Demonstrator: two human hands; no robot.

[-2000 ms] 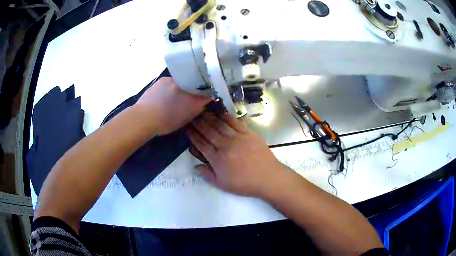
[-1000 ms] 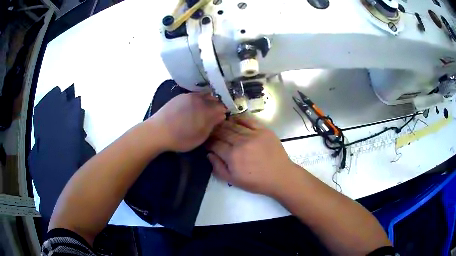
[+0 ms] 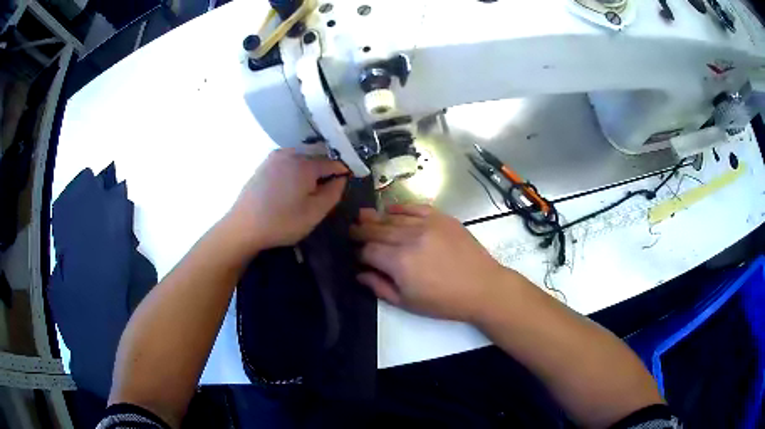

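Note:
A black bag pocket piece point(image 3: 281, 314) with light stitching along its rounded edge lies below the sewing machine head point(image 3: 369, 92) and hangs over the table's front edge. A plain dark strip runs along its right side up to the needle area. My left hand point(image 3: 289, 201) is on the upper left of the fabric, thumb and fingers pinched at its edge beside the presser foot. My right hand point(image 3: 428, 260) lies with its fingertips on the right edge of the fabric, just below the needle area. The needle is hidden.
Dark cut panels point(image 3: 96, 268) lie at the table's left. Thread snips point(image 3: 524, 193) with tangled black cord point(image 3: 625, 204) lie right of the needle area. A yellow strip point(image 3: 696, 194) is farther right. A blue crate point(image 3: 713, 323) stands below the table's right front.
The pocket piece has turned so its strip runs nearly straight toward me. My left hand has shifted from over the fabric to its upper left edge. The whole view has shifted slightly.

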